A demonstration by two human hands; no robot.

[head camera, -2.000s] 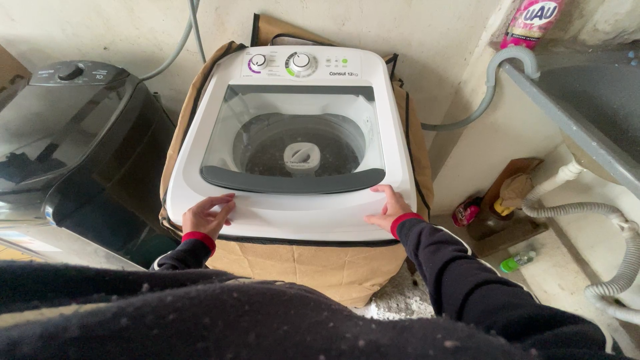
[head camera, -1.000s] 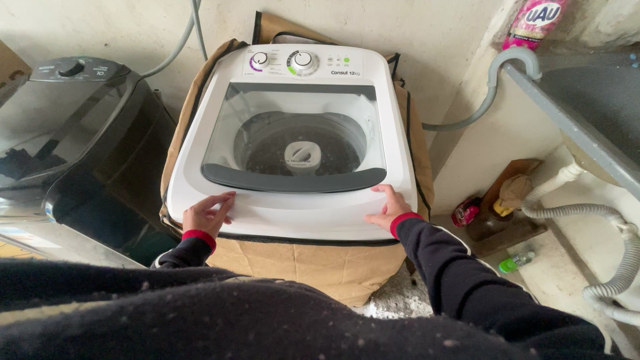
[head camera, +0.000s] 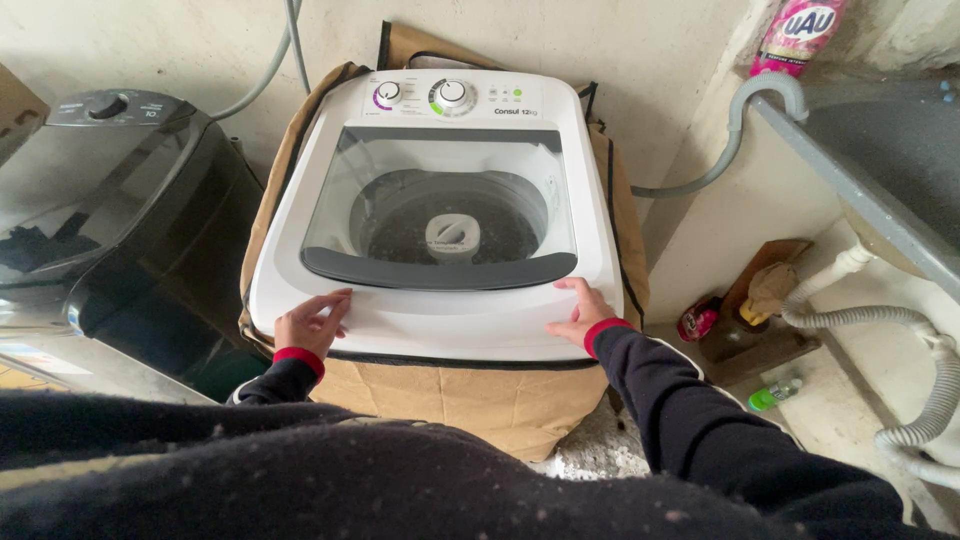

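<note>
A white Consul top-load washing machine [head camera: 450,319] stands in front of me, its glass lid [head camera: 450,202] down over the drum, with a dark grey handle strip [head camera: 439,270] along the lid's front edge. My left hand [head camera: 313,321] rests on the front left of the machine's top, fingers bent and holding nothing. My right hand [head camera: 581,311] touches the front right of the top, thumb and forefinger apart, near the strip's right end. A tan fabric cover [head camera: 465,397] with black edging is lowered around the machine's body. Two knobs and a green light show on the control panel [head camera: 469,97].
At the left stands a black washing machine [head camera: 112,187]. A grey sink [head camera: 862,176] juts in at the right, with a grey hose [head camera: 739,124] over its edge and a pink package [head camera: 795,37] behind. Below are a corrugated drain hose [head camera: 862,311] and a green bottle [head camera: 775,394].
</note>
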